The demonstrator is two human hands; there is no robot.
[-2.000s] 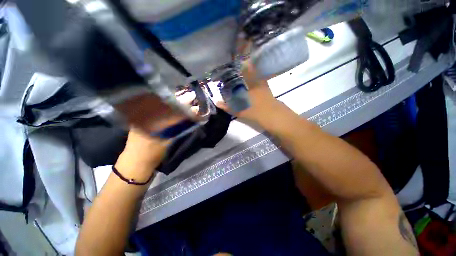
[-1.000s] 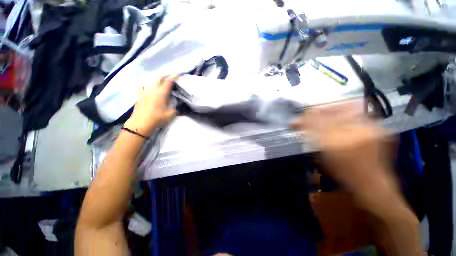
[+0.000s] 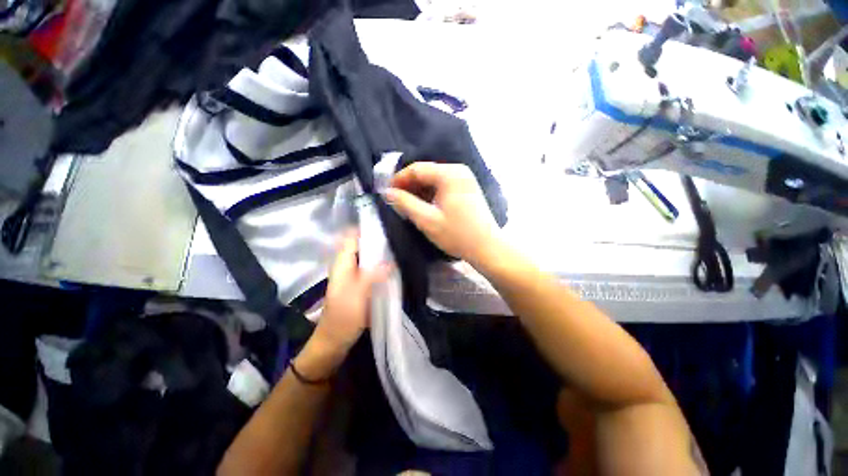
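Note:
A garment panel (image 3: 288,204) of white cloth with black stripes and black parts lies on the table in front of me, left of the sewing machine. A light grey strip of it hangs over the table's front edge. My right hand (image 3: 432,204) pinches the cloth at the seam between the grey strip and the black part. My left hand (image 3: 349,288) holds the grey strip just below, nearer the table edge; its fingers are slightly blurred.
The white sewing machine head (image 3: 688,112) with a blue stripe stands at the right. Black-handled scissors (image 3: 712,260) and a slim yellow-green and blue tool (image 3: 656,197) lie near it. Black scraps (image 3: 790,265) lie far right. Black cloth (image 3: 158,65) is heaped at the back left.
The view has swung left. The garment is away from the machine and spread on the table. My right hand has come in from the right to the seam, close to my left hand.

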